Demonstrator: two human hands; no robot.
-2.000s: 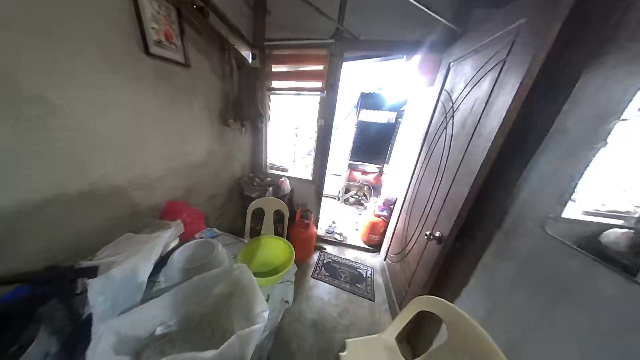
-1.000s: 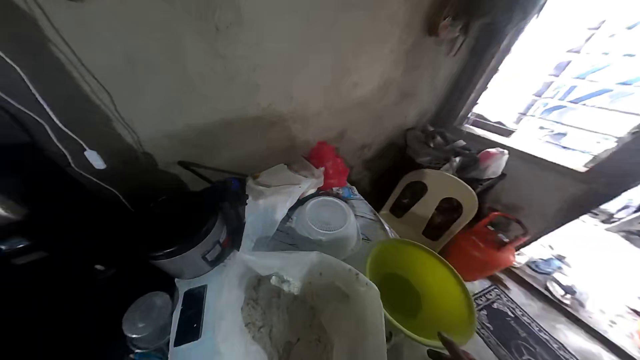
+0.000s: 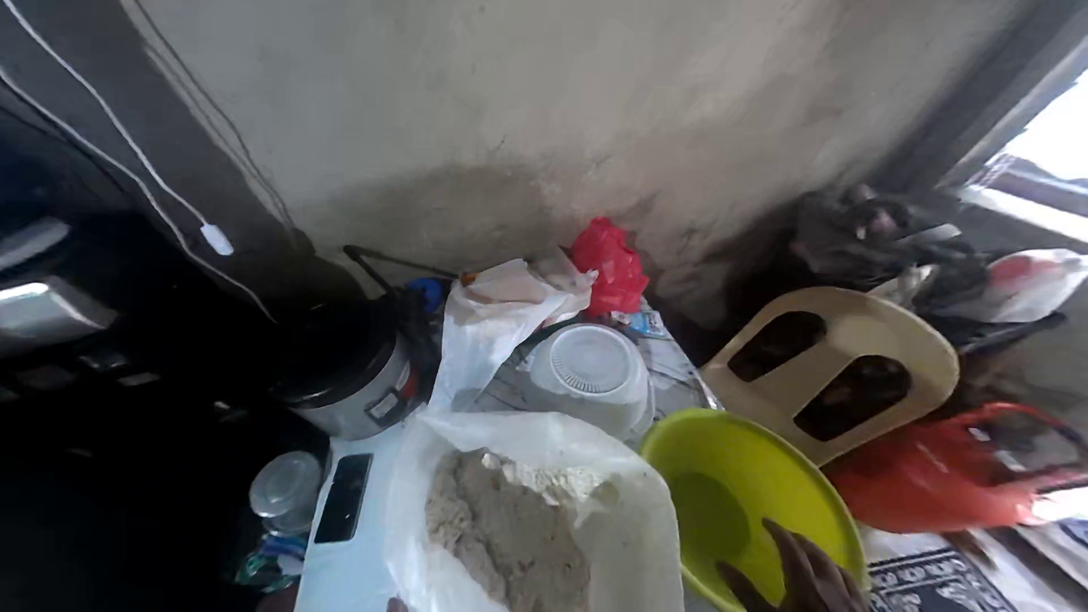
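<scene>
My right hand (image 3: 799,569) is at the lower right, over the near rim of a lime-green plastic basin (image 3: 722,510), fingers apart; whether it touches the basin is unclear. Left of the basin, a white plastic bag (image 3: 633,544) stands open with greyish-brown powdery material (image 3: 510,535) and paler clumps inside. Only small bits of my left hand (image 3: 397,604) show at the bottom edge by the bag, so its hold cannot be made out. A dark smartphone (image 3: 344,497) lies on the pale surface left of the bag.
Behind the bag are an upturned translucent plastic container (image 3: 595,365), a white bag (image 3: 489,314) and a red plastic bag (image 3: 608,268). A rice cooker (image 3: 365,399) stands left. At right are a beige plastic chair (image 3: 884,319) and a red gas cylinder (image 3: 926,476). A white cable (image 3: 110,115) hangs at left.
The view has swung left and down from the doorway to the table. More of my right hand shows over the basin now than one second ago.
</scene>
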